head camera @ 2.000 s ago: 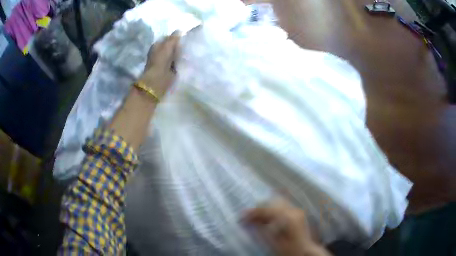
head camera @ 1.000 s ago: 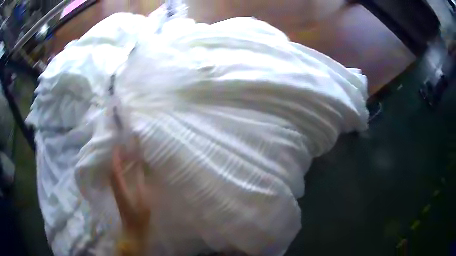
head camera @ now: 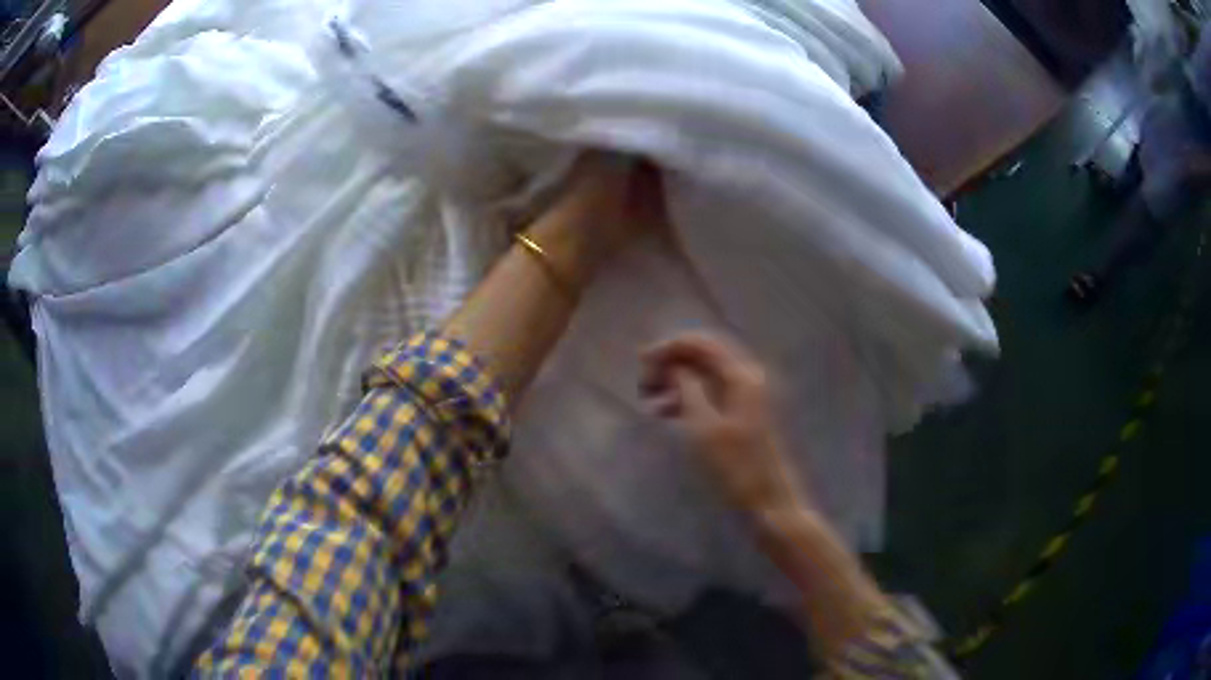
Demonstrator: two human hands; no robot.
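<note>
A large bundle of white fabric (head camera: 226, 306) fills most of the view, with gathered folds and fine ribbing. A clear, shiny strip with dark marks (head camera: 372, 73) crosses its upper part, where the folds draw together. My left hand (head camera: 624, 199) reaches under a thick upper fold; its fingers are mostly hidden, so its grip cannot be told. A thin gold bracelet (head camera: 531, 245) is on that wrist. My right hand (head camera: 704, 385) is over the lower middle of the fabric, blurred, with curled fingers; whether it pinches cloth cannot be told.
A brown table (head camera: 963, 86) shows behind the bundle at the upper right. Green floor (head camera: 1023, 452) with yellow-black tape (head camera: 1089, 502) lies to the right. A blurred person's leg (head camera: 1142, 213) shows at the far right. Metal parts are at the upper left.
The bundle shows closer, with more of it at the left. My left hand has moved up and right, under a fold. My right hand, out of sight one second ago, is in view again.
</note>
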